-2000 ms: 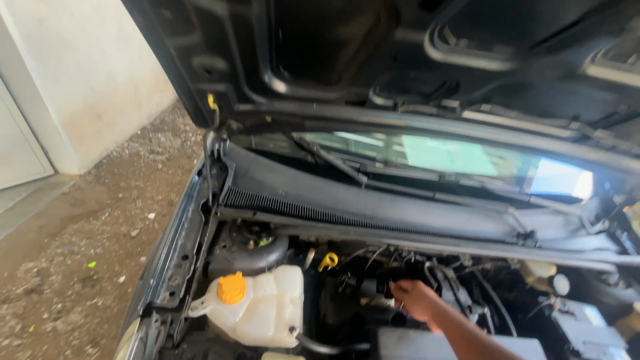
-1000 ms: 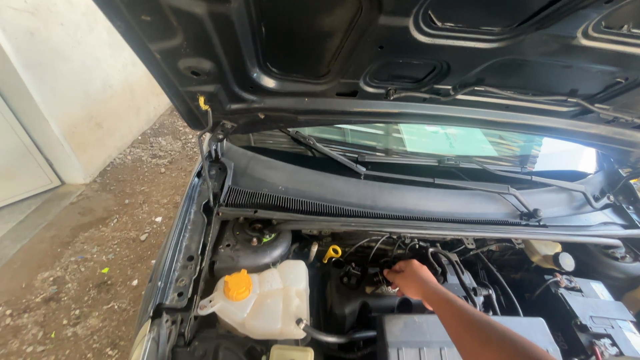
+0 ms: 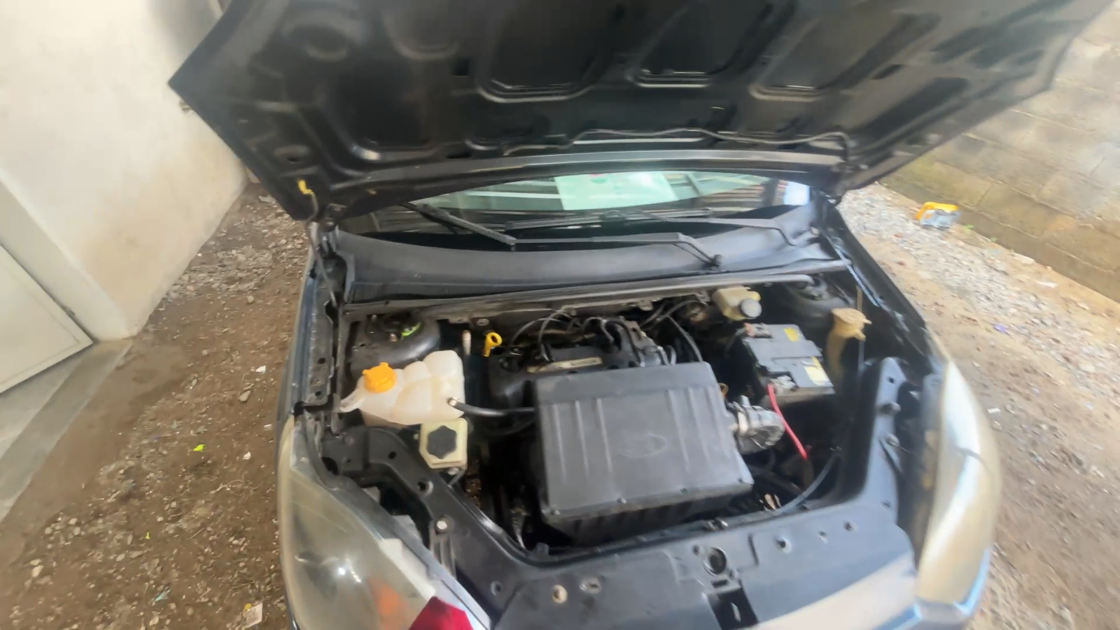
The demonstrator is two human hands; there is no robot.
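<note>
Neither of my hands shows in the head view now. Before me is a car's engine bay, with a black air filter housing point(image 3: 643, 437) in the middle. Behind the housing lies the engine's top cover point(image 3: 569, 363), and a yellow dipstick handle point(image 3: 493, 343) stands to its left. A white coolant tank point(image 3: 420, 389) with an orange cap point(image 3: 379, 377) sits on the left, above a smaller reservoir with a black cap point(image 3: 443, 441). The battery point(image 3: 785, 360) is at the right, with a red cable point(image 3: 787, 424) running down in front of it.
The raised bonnet point(image 3: 612, 79) hangs over the windscreen and wipers. The front crossmember point(image 3: 630, 577) and both headlights point(image 3: 958, 490) border the bay nearest me. A white wall point(image 3: 105, 131) stands left, a block wall point(image 3: 1032, 175) right, with gravelly ground point(image 3: 175, 490) beside the car.
A hand that was at the top of the engine behind the air filter housing is out of view. The view has drawn back to show the whole engine bay.
</note>
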